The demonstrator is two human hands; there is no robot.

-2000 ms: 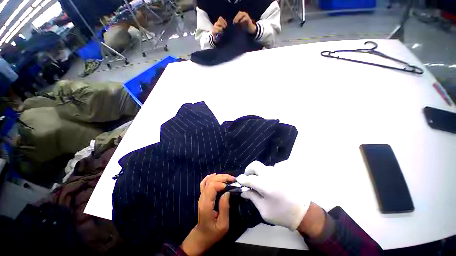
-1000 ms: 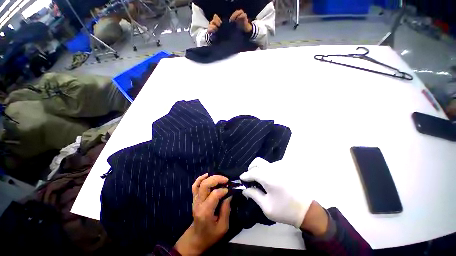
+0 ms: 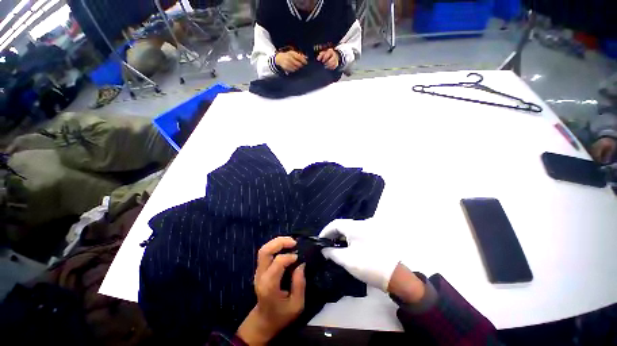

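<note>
A dark pinstripe garment (image 3: 230, 196) lies heaped on the white table in front of me. My bare left hand (image 3: 279, 287) pinches a plain black part of it between thumb and fingers. My right hand (image 3: 362, 253), in a white glove, is beside it at the same fold, its fingers closed around a small dark tool, likely thread snips (image 3: 335, 242). Most of the tool is hidden by the glove, and the exact spot between the fingertips is too dark to make out.
A smartphone (image 3: 497, 240) lies right of my hands, a second phone (image 3: 574, 169) farther right, near another person's hand (image 3: 604, 149). A hanger (image 3: 477, 92) lies at the back. A person opposite handles a dark garment (image 3: 294, 82). A blue bin (image 3: 166, 121) and olive piles (image 3: 81, 155) are left.
The gloved right hand has shifted slightly, and the dark tool now shows above its fingers. The black fabric at my left fingertips is turned out more. Another person's hand has appeared at the right edge.
</note>
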